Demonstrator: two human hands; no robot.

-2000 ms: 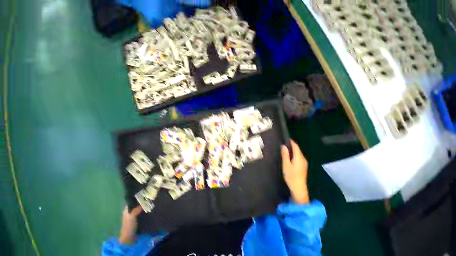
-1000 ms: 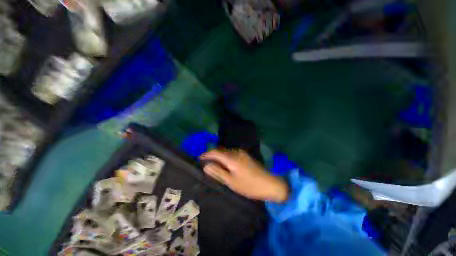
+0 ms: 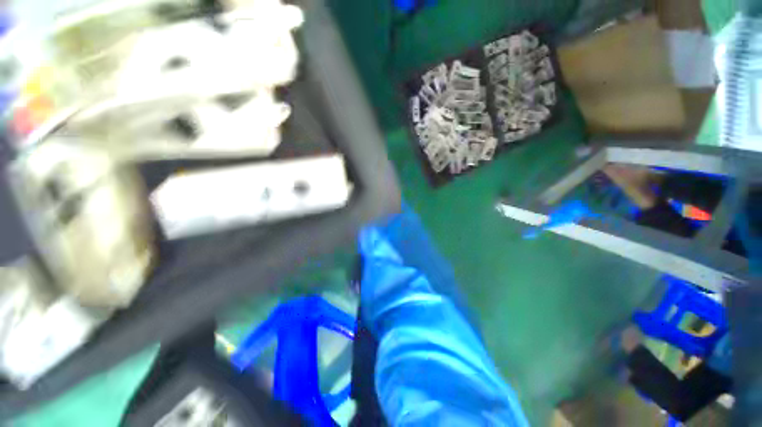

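A dark tray (image 3: 242, 271) fills the left side, very close and blurred. It holds cream housings (image 3: 251, 196) in a loose heap, with coloured patches on some near the left edge. A blue sleeve (image 3: 426, 334) reaches up from the bottom to the tray's right corner. It looks like my right sleeve; its hand is hidden at the tray. My left hand is not in view. Part of another dark surface with pale housings (image 3: 192, 409) shows at the bottom left.
A blue stool (image 3: 297, 354) stands below the near tray. Farther off, a divided black tray of housings (image 3: 436, 173) lies on the green floor, beside a cardboard box (image 3: 614, 83). A metal frame (image 3: 652, 250) crosses the right. Another blue stool (image 3: 689, 308) is at the lower right.
The view has swung. A tray with housings now looms large at the left, and the floor tray, cardboard and metal frame show. The hand seen on a tray edge before is out of sight.
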